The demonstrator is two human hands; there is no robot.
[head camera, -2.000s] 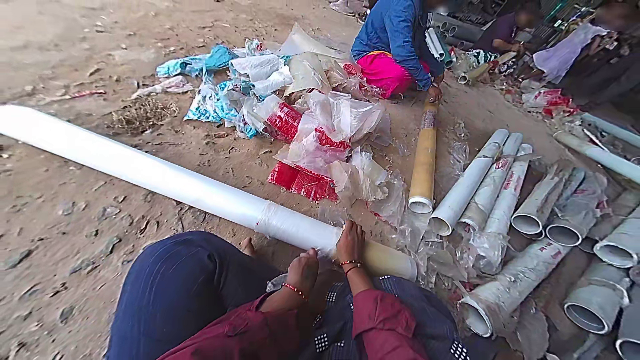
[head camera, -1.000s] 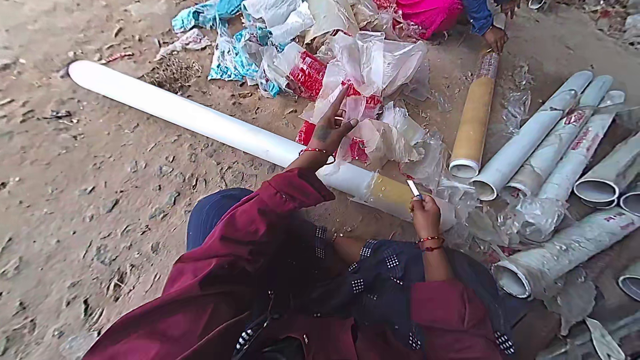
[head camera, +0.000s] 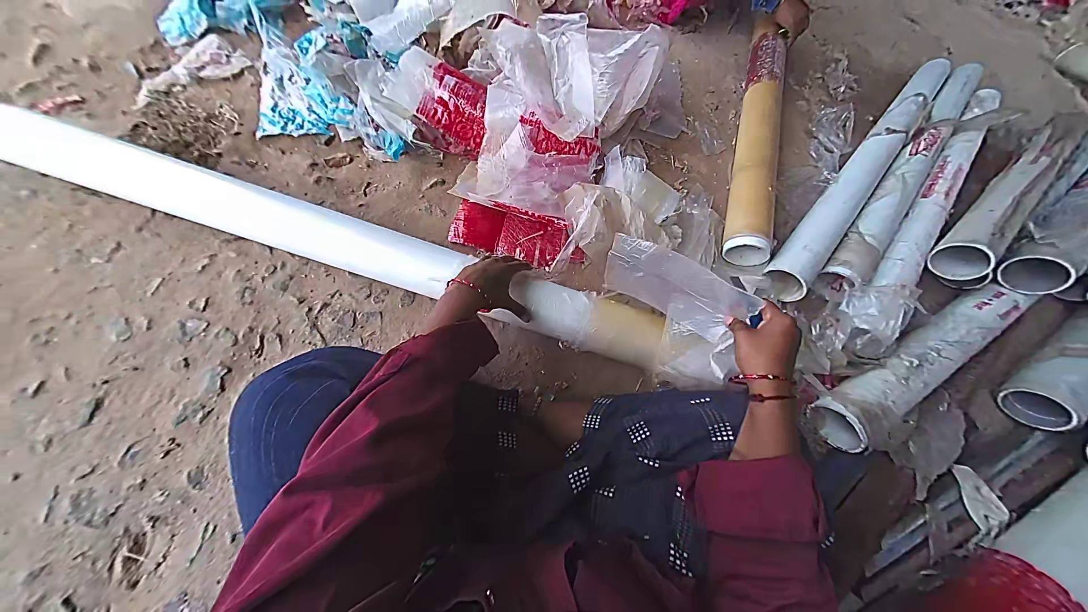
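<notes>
A long white plastic pipe (head camera: pixel 280 225) runs from the left edge to above my lap, its right part wrapped in a tan band (head camera: pixel 627 330). My left hand (head camera: pixel 493 289) is closed around the pipe, left of that band. In my right hand (head camera: pixel 765 340) is a piece of clear plastic film (head camera: pixel 676 276), pinched between thumb and fingers and spread over the pipe's right end. Something small and dark blue shows at those fingertips; I cannot tell what it is.
Crumpled plastic wrappers (head camera: pixel 544 127) lie beyond the pipe. At the top, another person's hand (head camera: pixel 790 17) touches a tan-wrapped pipe (head camera: pixel 752 161). Several white pipes (head camera: pixel 858 187) lie at the right, some in torn film. A red object (head camera: pixel 1011 586) sits at the bottom right.
My left hand, raised with fingers spread one second ago, has come down onto the pipe. My right hand, which held a small whitish thing upright then, now holds clear film.
</notes>
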